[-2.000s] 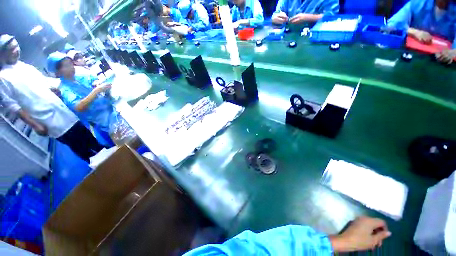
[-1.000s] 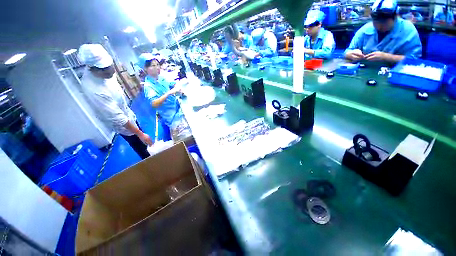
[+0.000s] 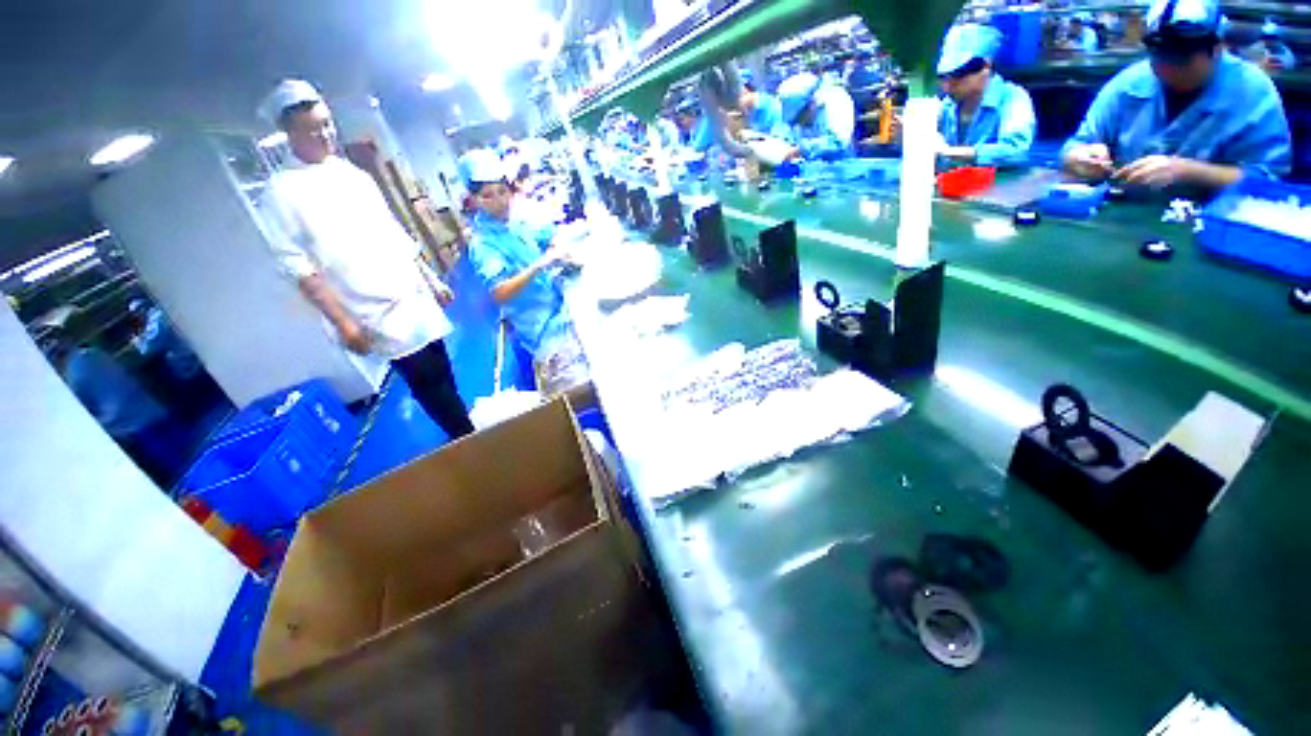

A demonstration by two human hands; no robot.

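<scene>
Neither of my hands is in view. A loose pile of thin black ring parts (image 3: 949, 627) lies on the green bench (image 3: 805, 647) nearest in front of me. An open black gift box (image 3: 1114, 496) stands to the right with a black ring upright in it and a pale flap at its right. Another open black box (image 3: 877, 328) stands further along, its lid upright. Bulk-packed speckled parts (image 3: 741, 377) lie on a white packing sheet (image 3: 791, 431). A corner of a white stack (image 3: 1199, 719) shows at the bottom edge.
A large open carton (image 3: 446, 575) stands against the bench's left edge, with clear plastic inside. A person in white (image 3: 360, 237) stands in the aisle near blue bins (image 3: 281, 446). Workers in blue sit opposite, with blue trays (image 3: 1265, 223). A white post (image 3: 916, 180) rises beyond the boxes.
My view has swung left and up. My left forearm and hand, seen at the lower right two seconds ago, are out of the picture. The person in white now stands more upright, face turned this way.
</scene>
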